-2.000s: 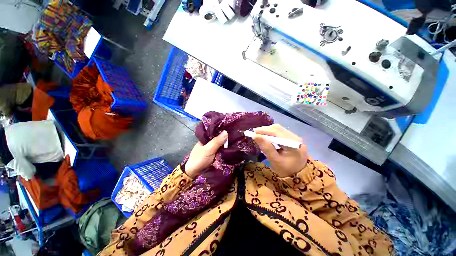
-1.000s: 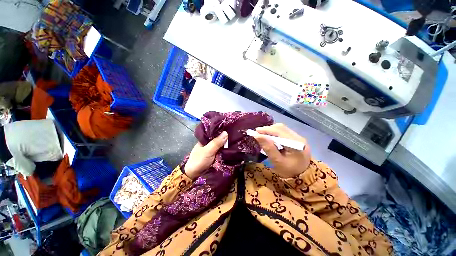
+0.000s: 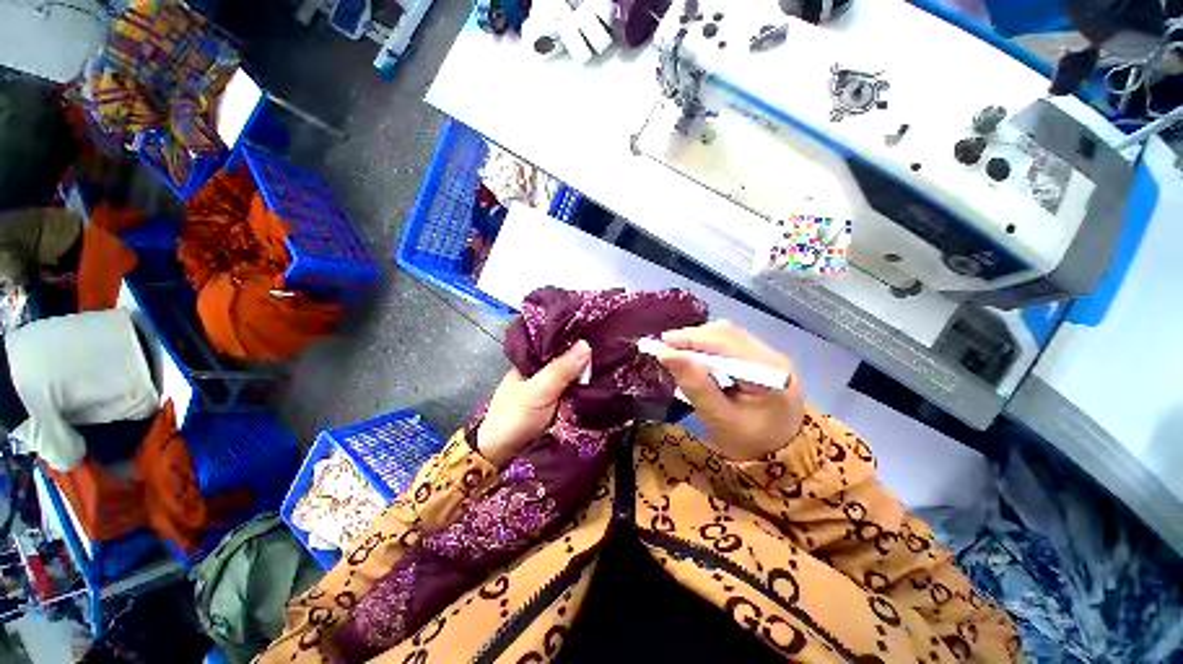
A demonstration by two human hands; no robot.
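A maroon floral fabric piece [image 3: 487, 519] is bunched in front of my chest and hangs down along my left sleeve. My left hand [image 3: 525, 405] grips its upper part, with the thumb on top by a small white spot. My right hand [image 3: 740, 400] holds a slim white marking pen [image 3: 729, 367] at the right side of the bunch. One end of the pen points at the fabric; whether it touches is unclear. My right fingertips are close to the cloth.
A white sewing machine [image 3: 895, 156] with a dotted card [image 3: 811, 245] stands on the table at upper right. Blue crates [image 3: 311, 231] with orange fabric are at left, and a smaller crate [image 3: 405, 448] is below. Blue-white printed fabric [image 3: 1077, 558] lies at lower right.
My right hand and the pen have shifted very slightly right since the first frame. My left hand and the fabric look the same.
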